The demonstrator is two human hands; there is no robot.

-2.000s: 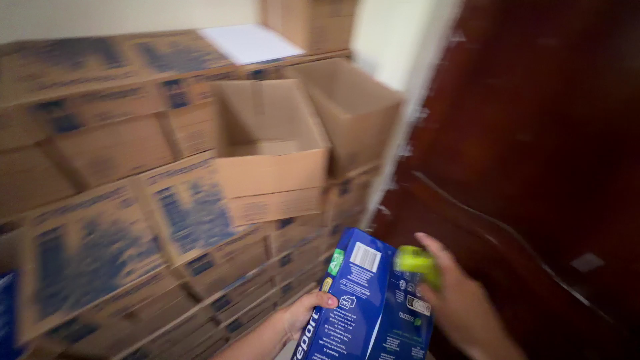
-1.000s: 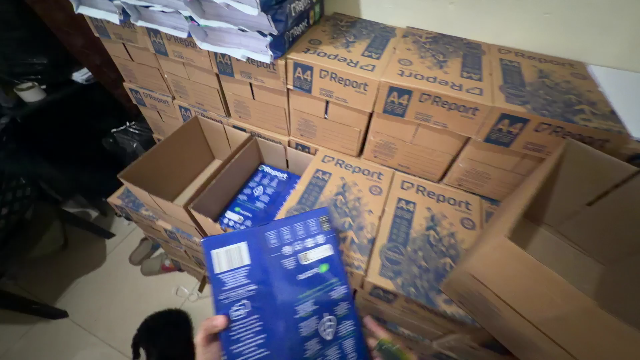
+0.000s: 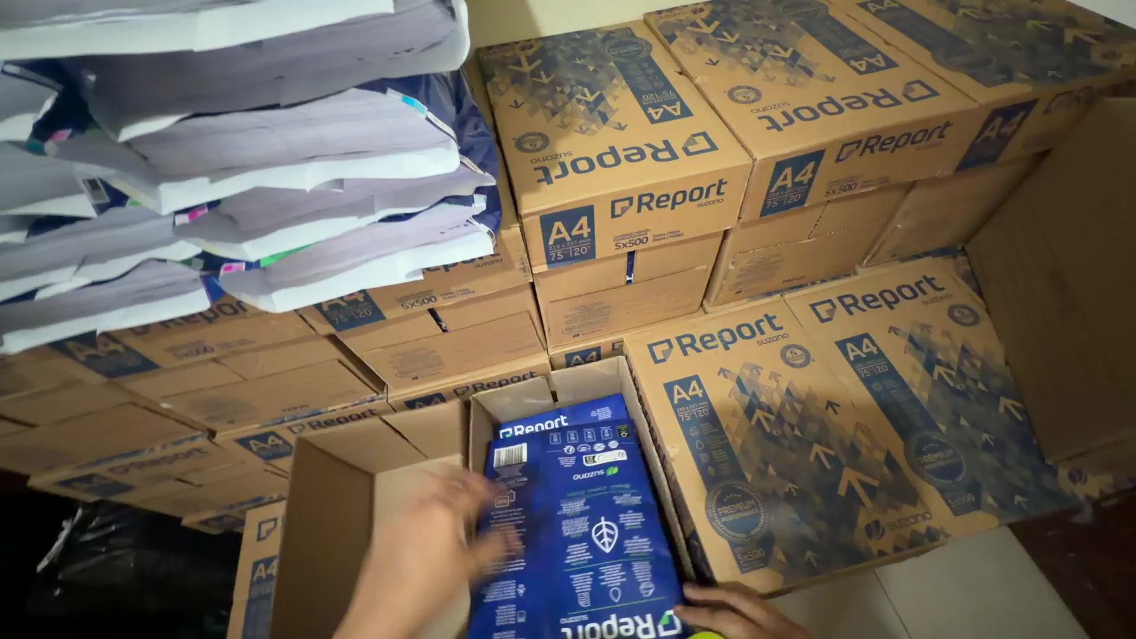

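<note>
A blue Report paper ream wrapper (image 3: 586,532) lies in an open cardboard box (image 3: 639,382), on top of another blue pack (image 3: 568,413). My left hand (image 3: 435,541), blurred, hovers at the left edge of the pack with its fingers apart; whether it touches is unclear. My right hand (image 3: 732,612) is at the lower right corner of the pack, its fingertips at the pack's edge, and a yellow-green thing (image 3: 707,635) shows beneath it, cut off by the frame's bottom. Another open cardboard box (image 3: 328,497) stands directly left, partly behind my left hand.
Closed Report A4 cartons (image 3: 763,444) adjoin the box on the right, with more cartons (image 3: 621,177) stacked behind. At upper left are piled paper packs with crumpled white wrapping (image 3: 293,151). An open empty carton (image 3: 1065,284) stands at the right edge. Floor tiles (image 3: 923,595) show at lower right.
The blue pack, held up in front of the boxes one second ago, now lies in the open box. My left hand has come off its lower edge. The view has swung away from the dark door seen earlier.
</note>
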